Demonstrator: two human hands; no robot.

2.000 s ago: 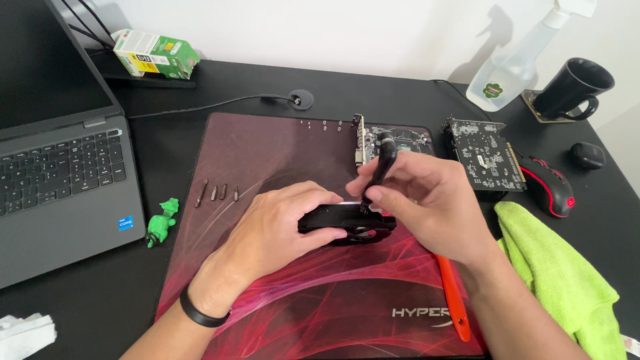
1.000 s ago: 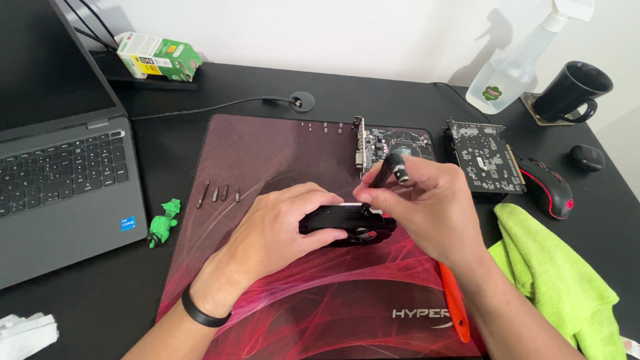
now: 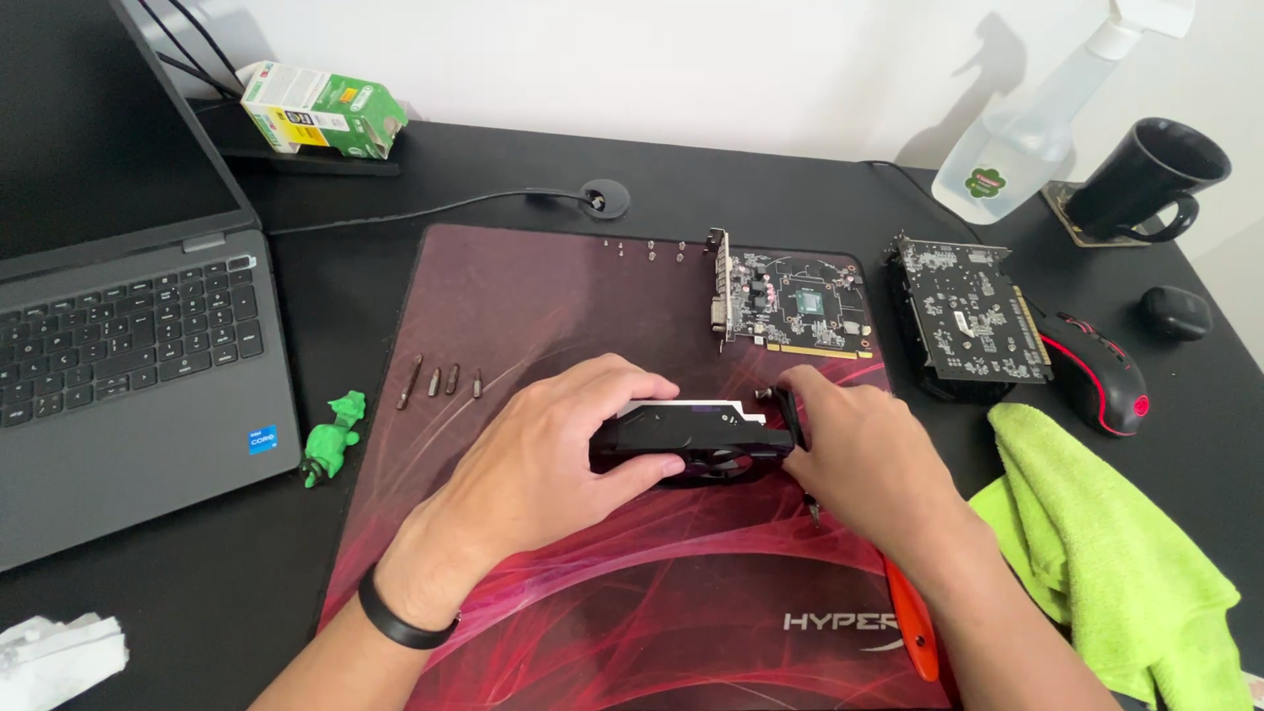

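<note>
My left hand (image 3: 563, 454) grips the left end of a black graphics card cooler shroud (image 3: 671, 434), which stands on edge above the mousepad. Its bright metal strip faces up and part of a fan shows low on its front. My right hand (image 3: 869, 444) is curled at the shroud's right end, around a slim black object (image 3: 788, 415) with a metallic end, seemingly the screwdriver. A small metallic tip (image 3: 812, 509) shows below that hand; whether it belongs to the same object is unclear. The palm hides much of what it holds.
A bare graphics card board (image 3: 800, 301), small screws (image 3: 652, 251) and several driver bits (image 3: 434, 382) lie on the mousepad (image 3: 592, 632), with a red tool (image 3: 913, 622). Around it are another graphics card (image 3: 973, 311), a green cloth (image 3: 1106, 553), laptop (image 3: 128, 395), mouse (image 3: 1096, 375) and mug (image 3: 1145, 178).
My right hand has lowered from above the shroud to its right end. The dark screwdriver that stood up from its fingers no longer points upward. My left hand keeps its grip on the shroud.
</note>
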